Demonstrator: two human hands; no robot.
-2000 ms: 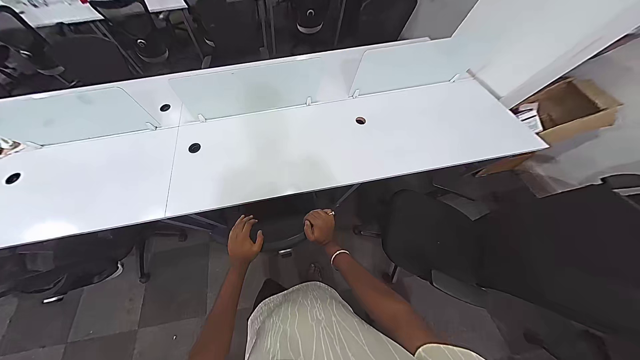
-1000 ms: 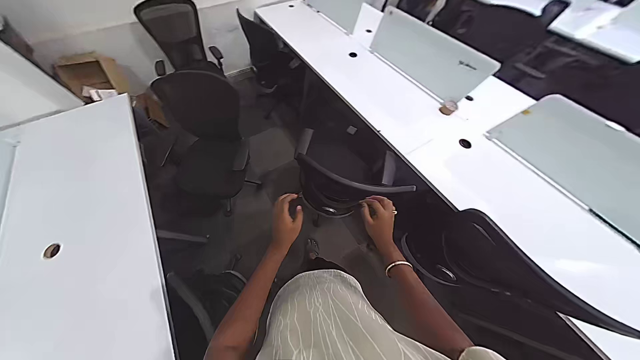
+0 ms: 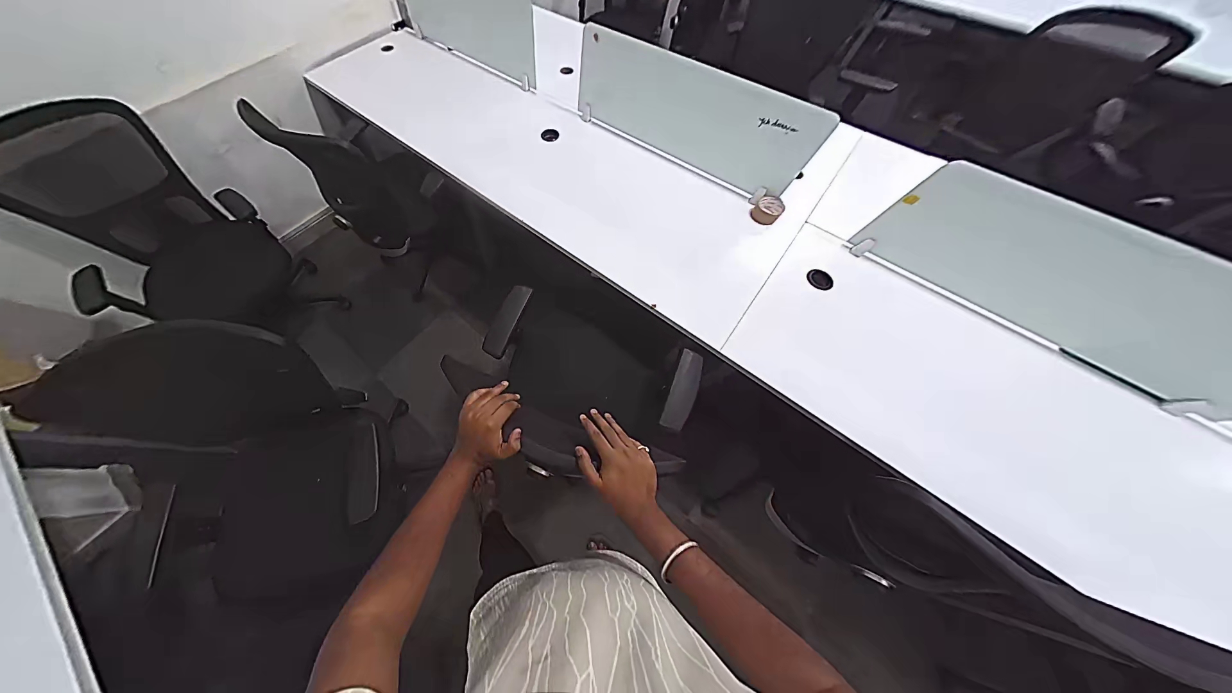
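A black office chair (image 3: 577, 371) stands at the edge of the long white desk (image 3: 664, 260), its two armrests on either side of the seat. At the left part of its backrest is my left hand (image 3: 488, 423), fingers curled and thumb apart. My right hand (image 3: 616, 460), with a ring on one finger, lies flat over the right part of the backrest, fingers spread. Neither hand is closed around the chair; whether the palms press on it cannot be told. A roll of tape (image 3: 767, 210) sits on the desk beside a frosted divider panel (image 3: 707, 115).
More black chairs stand at the left, one with a mesh back (image 3: 77, 183), another close by my left arm (image 3: 289, 481). A chair backrest (image 3: 962, 539) reaches under the desk at lower right. A second white desk edge (image 3: 38, 577) borders the lower left.
The view has swung round from one desk row to the other. Since a second ago, the chair has moved closer under the desk, and my right hand has flattened over its backrest.
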